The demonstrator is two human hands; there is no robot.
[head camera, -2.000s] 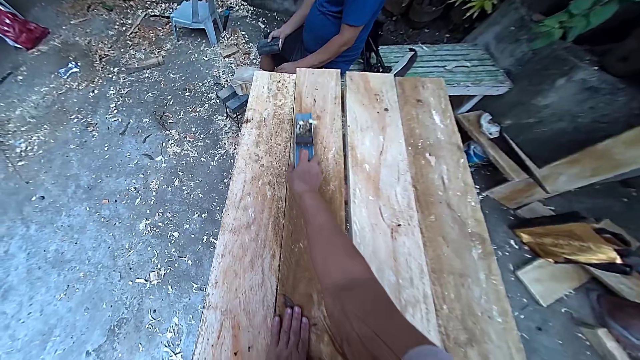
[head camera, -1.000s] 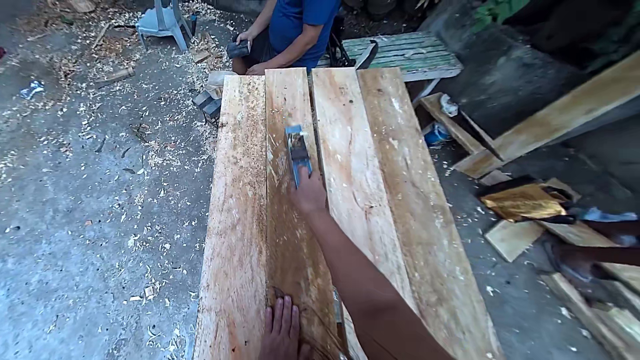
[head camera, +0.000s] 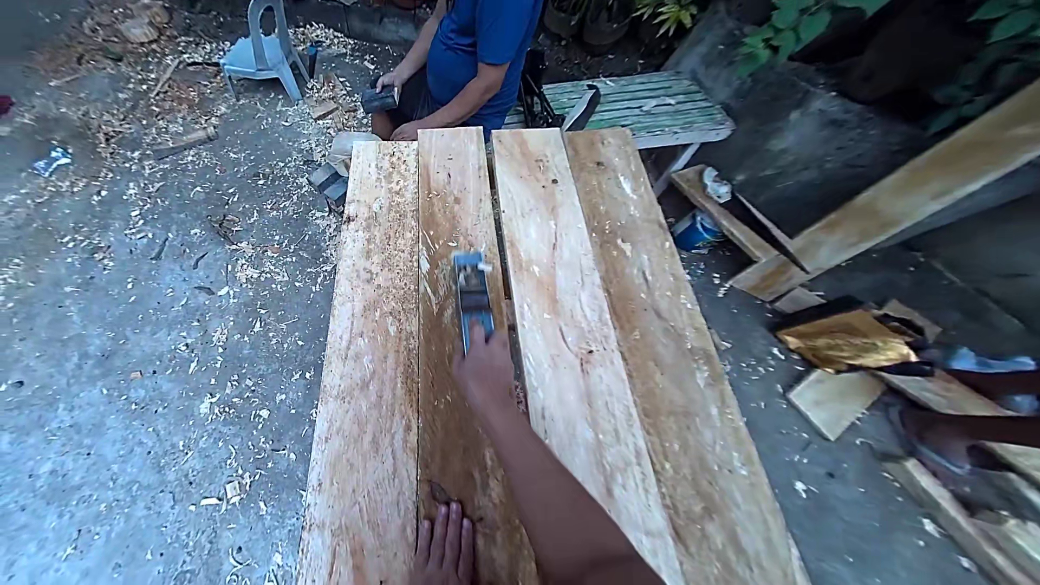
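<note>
Four long wooden planks lie side by side, with a dark gap between the two middle ones. My right hand [head camera: 486, 370] grips the rear of a blue metal hand plane [head camera: 473, 296], which rests on the second plank from the left [head camera: 455, 195]. Flat on the near part of that same plank is my left hand [head camera: 444, 546], fingers slightly apart, beside a dark knot. Wood shavings are scattered over the leftmost plank [head camera: 370, 325] and the third plank [head camera: 561, 284]. The rightmost plank [head camera: 650, 325] is browner.
Beyond the planks' far end sits a person in a blue shirt [head camera: 491, 49], holding a dark block. A slatted bench [head camera: 634, 101] and a plastic chair [head camera: 264, 57] stand farther back. Boards [head camera: 837, 402] and another person's foot [head camera: 934, 443] are at the right. Shavings litter the concrete floor [head camera: 162, 366].
The plane in my right hand is nearer to me along the plank than two seconds ago. My left hand stays on the near part of the plank.
</note>
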